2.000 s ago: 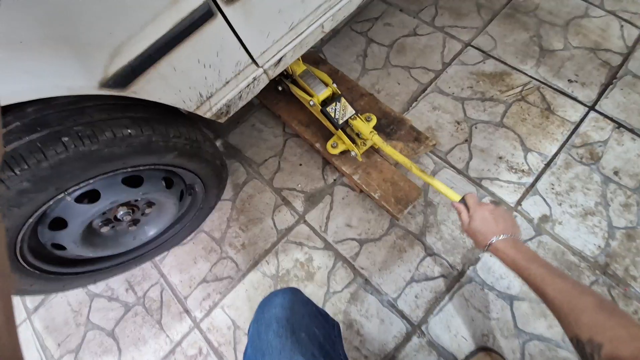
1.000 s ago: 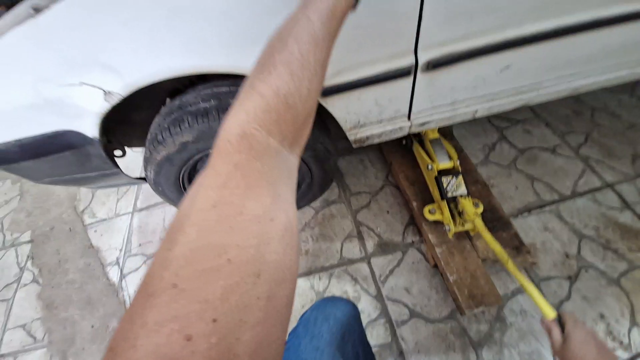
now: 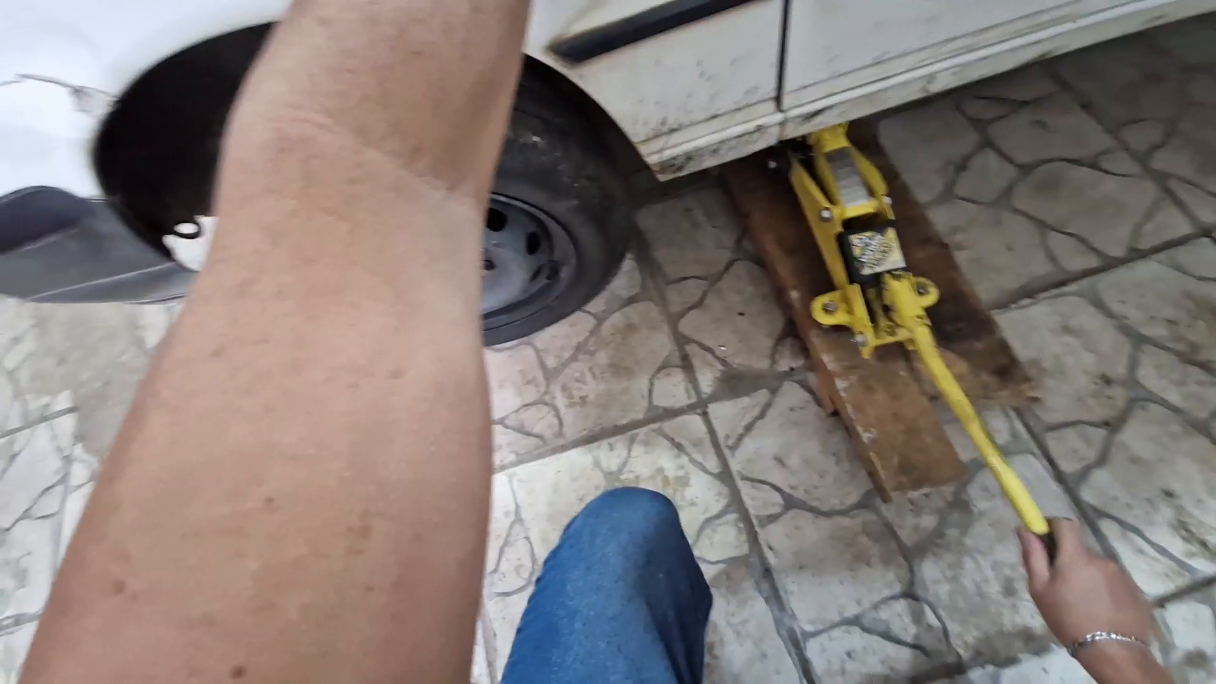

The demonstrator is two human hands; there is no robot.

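My right hand (image 3: 1088, 584), with a bracelet at the wrist, is closed around the dark end of the yellow handle (image 3: 983, 437) of a trolley jack (image 3: 860, 247). The jack rests on wooden boards (image 3: 902, 427), its far end under the sill (image 3: 722, 142) of a white car. My left forearm reaches up across the left half of the view, and the left hand is past the top edge, out of sight. Behind that arm, the car's wheel (image 3: 560, 218) is partly hidden.
Irregular stone-pattern floor tiles (image 3: 608, 418) lie around the boards. My knee in blue jeans (image 3: 617, 579) is at the bottom middle. The wheel arch (image 3: 176, 123) and a dark bumper end (image 3: 85, 247) are at the left; the car's door (image 3: 950, 47) is above the jack.
My left arm, absent two seconds ago, has come in and stretches up toward the car. My right hand stays on the jack handle. The view has swung left.
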